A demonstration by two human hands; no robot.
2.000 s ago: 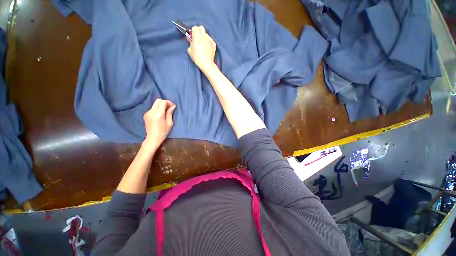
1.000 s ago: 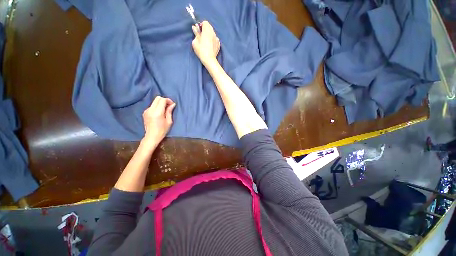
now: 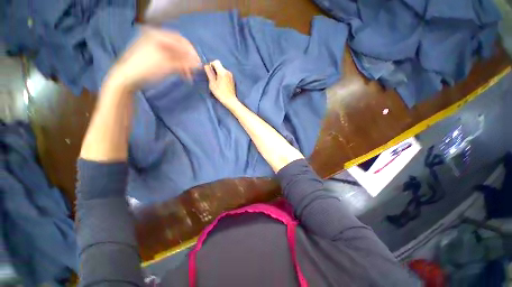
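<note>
A blue-grey jacket (image 3: 196, 140) lies spread and creased in front of me, its lower edge near the table's front edge. My left hand (image 3: 160, 59) is raised over its upper left part, strongly blurred; I cannot tell whether it holds cloth. My right hand (image 3: 222, 84) is just right of it, low over the jacket, fingers closed around the thread snips. Only a thin pale tip shows at its fingertips; the rest of the snips is hidden in the hand.
The brown table (image 3: 351, 117) has a yellow edge. More blue-grey jackets lie in a heap at upper right (image 3: 410, 45), at upper left and at left (image 3: 33, 207). A white card (image 3: 387, 168) with a dark-and-pink design is beyond the front edge at right.
My left hand has moved up from the jacket's lower edge to beside my right hand. My right hand is slightly lower, and the snips' blades no longer show clearly. The view has turned.
</note>
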